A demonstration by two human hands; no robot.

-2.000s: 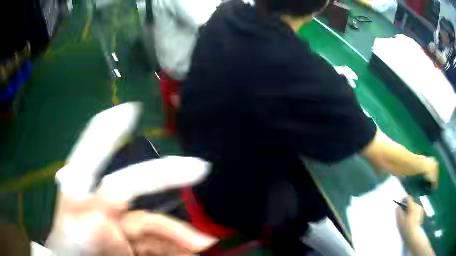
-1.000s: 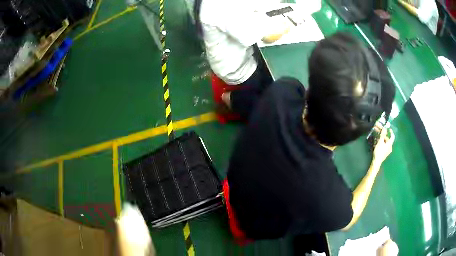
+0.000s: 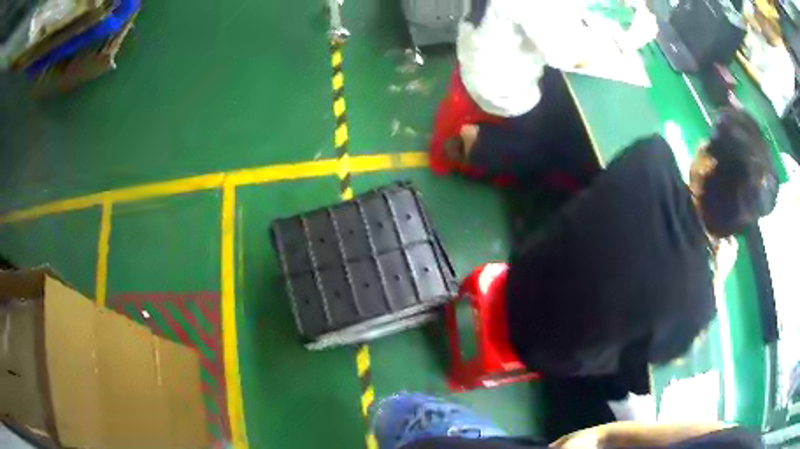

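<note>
A black ribbed crate (image 3: 364, 263) lies on the green floor in front of me, across the yellow-and-black line, with pale layered edges along its near side. My left hand is not in view. A strip of bare skin, a forearm or my right hand (image 3: 645, 433), runs along the bottom edge at the right, cut off by the frame. Its fingers cannot be made out, nor whether it holds anything. A blue denim knee (image 3: 430, 419) shows at the bottom edge.
A person in black (image 3: 614, 272) sits on a red stool (image 3: 491, 316) at the green bench (image 3: 614, 114). Another person in white (image 3: 500, 66) sits beyond. A cardboard box (image 3: 123, 368) stands at the lower left. White cloth (image 3: 689, 399) lies on the bench's near part.
The view has swung left and down towards the floor. The crate and cardboard box show more fully. My raised left hand with white finger coverings has left the picture.
</note>
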